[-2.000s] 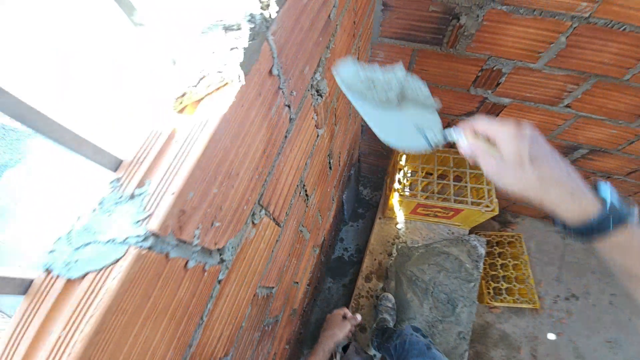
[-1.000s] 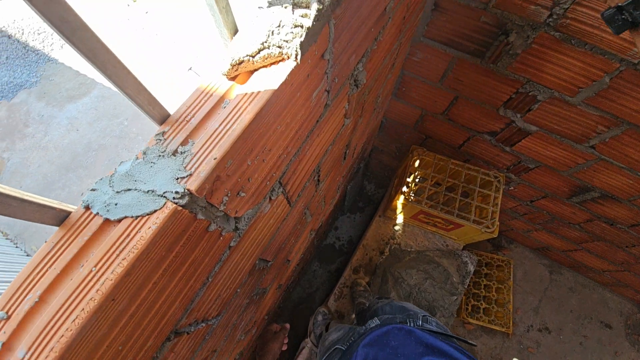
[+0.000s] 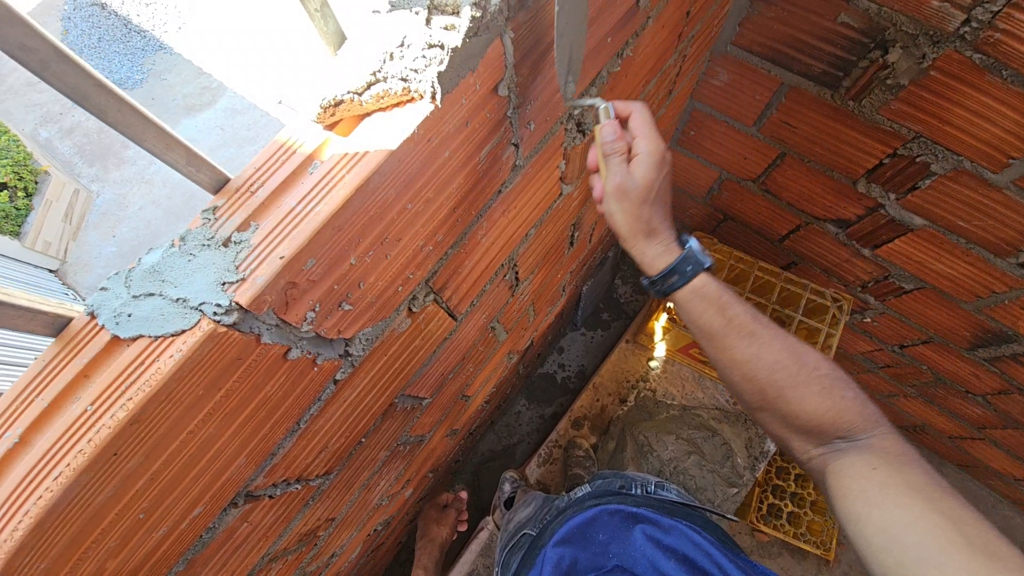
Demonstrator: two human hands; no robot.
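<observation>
My right hand [image 3: 636, 180], with a dark watch on its wrist, grips the handle of a masonry trowel [image 3: 570, 56] near the upper middle; the blade points up beside the face of the hollow clay brick wall [image 3: 448, 232] and is cut off by the top edge. My left hand [image 3: 444, 516] hangs low at the bottom, beside the wall, fingers curled, with nothing visible in it. Grey mortar [image 3: 172, 280] is spread over the joint on top of the wall at left. Rougher mortar [image 3: 408, 60] lies on the wall top farther up, in bright sun.
A second brick wall [image 3: 864, 184] rises at right. Below my right arm are a yellow plastic crate [image 3: 768, 288], a heap of wet mortar [image 3: 680, 440] and another yellow crate [image 3: 792, 504]. Metal bars [image 3: 120, 100] stand beyond the wall at upper left.
My right hand, out of view one second ago except for something dark at the upper right edge, is back in view with the trowel. The mortar on the wall top at left looks much the same.
</observation>
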